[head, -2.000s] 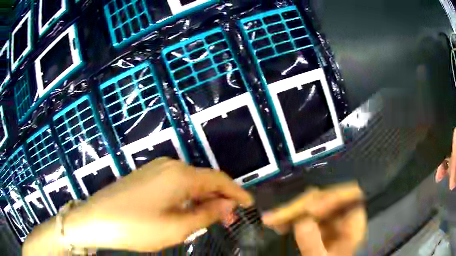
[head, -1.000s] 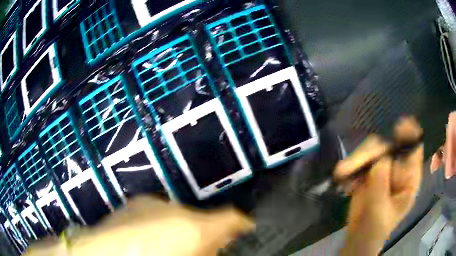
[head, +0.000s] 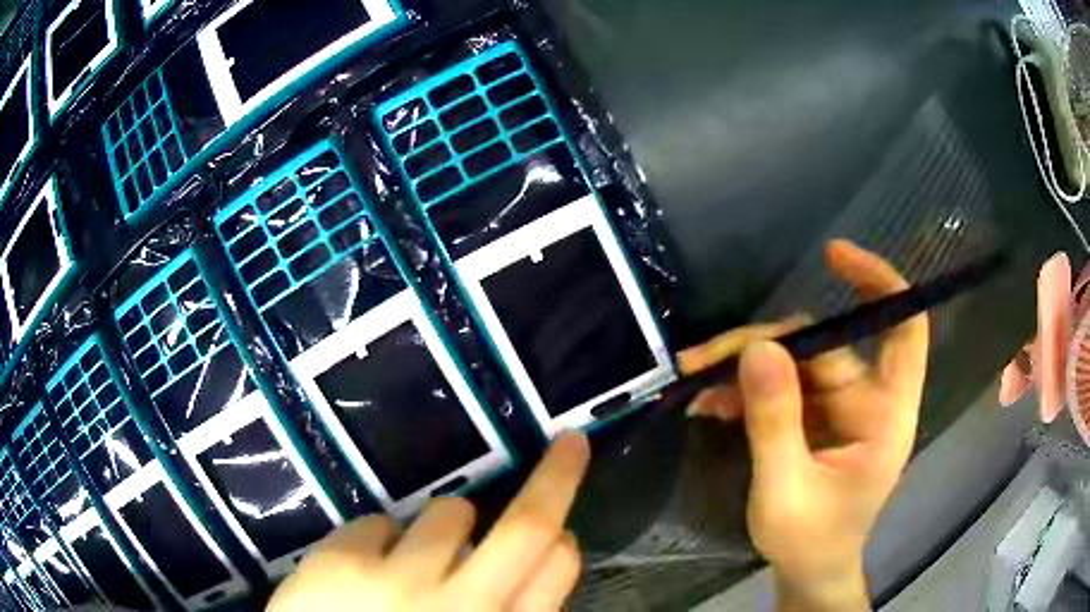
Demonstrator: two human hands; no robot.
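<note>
A teal-and-white front housing (head: 562, 237) lies at the right end of the near row in the shiny black blister tray (head: 637, 206). My right hand (head: 831, 442) is closed around thin black tweezers (head: 896, 308). They slant down to the left, with the tip at the housing's lower right corner, near the small slot in its white border. Whether the tip holds a small piece cannot be told. My left hand (head: 442, 556) is at the bottom, fingers apart and empty, its index fingertip at the housing's lower edge, left of the slot.
More housings fill the tray to the left and behind. A translucent sheet with fine lines (head: 885, 215) lies on the dark mat right of the tray. A pink-orange fan (head: 1076, 359) stands at the right edge, with a cream object (head: 1052, 108) above it.
The tray has shifted left in view. My right hand has moved from the sheet to the housing's corner with the tweezers. My left index finger has come to the housing's lower edge.
</note>
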